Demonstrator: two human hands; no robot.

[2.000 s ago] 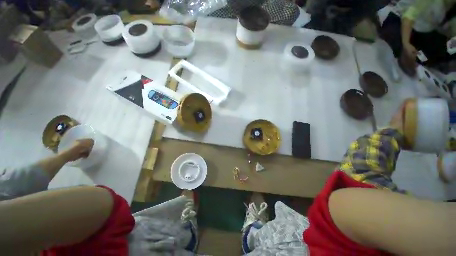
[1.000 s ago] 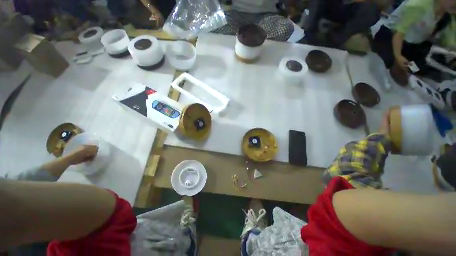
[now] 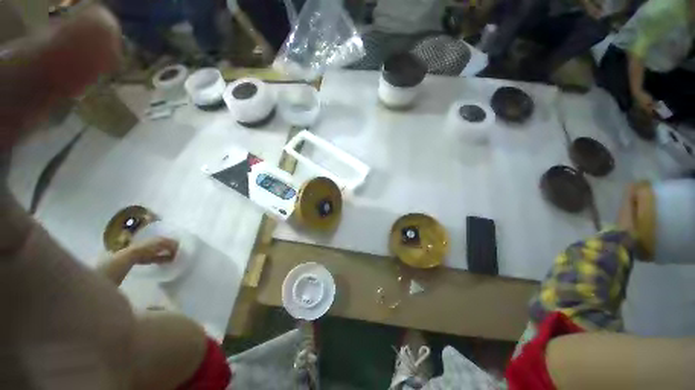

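Observation:
My left hand (image 3: 53, 99) is very close to the camera at the upper left, large, blurred and cut off by the edge; whether it holds anything cannot be told. My right hand is out of the picture; only part of the right arm shows at lower right. Nearest in front, a gold base shell (image 3: 418, 241) with a dark square centre lies left of a black phone (image 3: 482, 244). Another gold base shell (image 3: 318, 204) rests against the product box (image 3: 259, 183). A white round dish (image 3: 308, 290) and small loose fittings (image 3: 415, 287) lie on the board edge.
A neighbour's hand (image 3: 156, 250) is on a white housing at left, beside a gold base. A person in a checked sleeve (image 3: 587, 278) holds a gold-banded drum (image 3: 670, 221) at right. White housings, dark covers (image 3: 565, 188), a white frame (image 3: 329, 158) and a clear bag (image 3: 320, 39) lie beyond.
My left hand has come into view at the upper left, close to the camera. The view has shifted, so the table things sit lower and further right. The base shells and phone keep their places.

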